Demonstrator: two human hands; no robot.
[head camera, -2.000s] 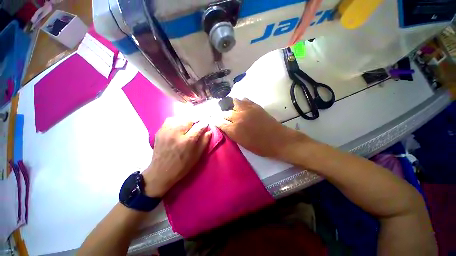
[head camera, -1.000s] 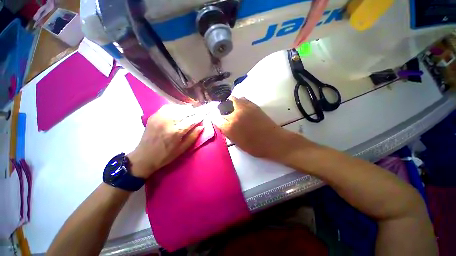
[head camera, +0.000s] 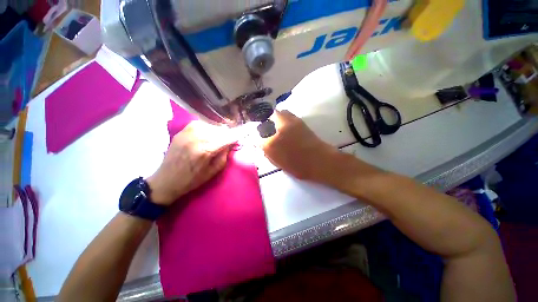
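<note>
A magenta fabric panel (head camera: 215, 227) lies under the sewing machine's needle area and hangs over the table's front edge. My left hand (head camera: 192, 159), with a dark watch on the wrist, lies on the fabric with its fingertips pressing it near the presser foot. My right hand (head camera: 298, 144) is at the right of the needle, fingers bent beside the fabric's edge. Strong glare hides the fingertips, the needle and the seam. I cannot tell if the right fingers grip the fabric.
The white machine head (head camera: 295, 41) stands over the work. Black shears (head camera: 368, 112) lie right of the needle. Magenta cut pieces (head camera: 85, 106) lie at the left, with a white box (head camera: 88, 35) behind. Pale pieces with magenta edges (head camera: 26, 224) lie far left. A ruler strip (head camera: 348, 221) edges the table.
The magenta panel has moved forward under the machine and swung left at its near end. A folded corner by my left fingers no longer shows. My left hand has shifted left.
</note>
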